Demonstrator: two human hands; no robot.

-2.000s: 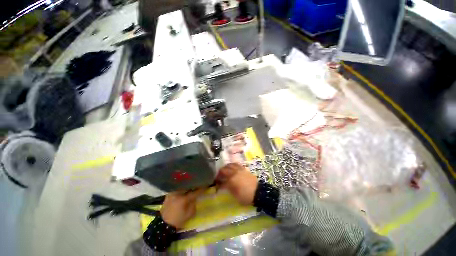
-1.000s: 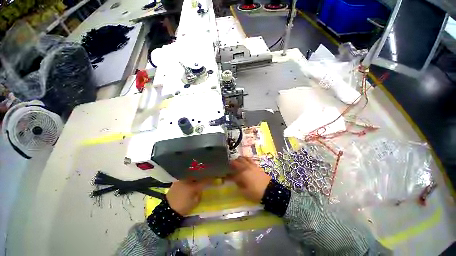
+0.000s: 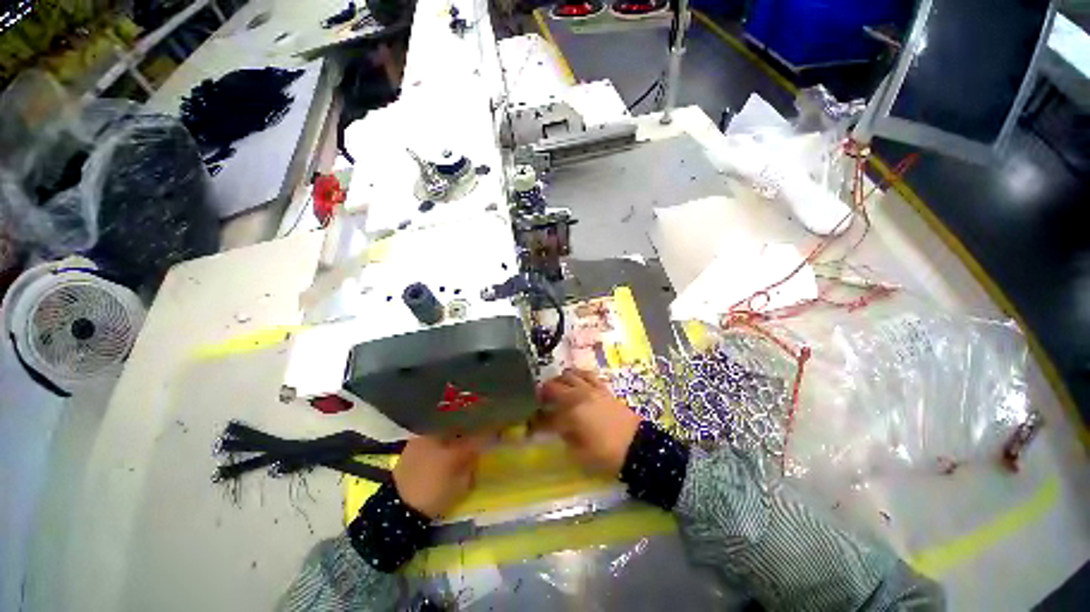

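Observation:
The white sewing machine [image 3: 406, 257] stands in the middle, its dark grey front cover facing me. My left hand [image 3: 438, 473] is under the cover's lower edge, its fingertips hidden by the machine head. My right hand [image 3: 586, 418] is at the cover's right corner, close to the needle area, its fingers bent. What either hand holds is hidden. Black webbing straps [image 3: 299, 450] lie fanned on the table left of my left hand, with thin thread ends. A heap of shiny metal rings [image 3: 711, 395] lies right of my right hand.
A clear plastic bag [image 3: 944, 383] lies at the right, with red cord [image 3: 765, 316] and white paper [image 3: 747, 281] behind the rings. A white fan [image 3: 81, 330] is at the left edge. A dark pile [image 3: 245, 102] lies on the far-left table. A grey screen panel [image 3: 974, 72] stands at the rear right.
The camera view has shifted and become sharper since the oldest frame. Both hands remain at the machine head, with only slight visible movement of the right fingers.

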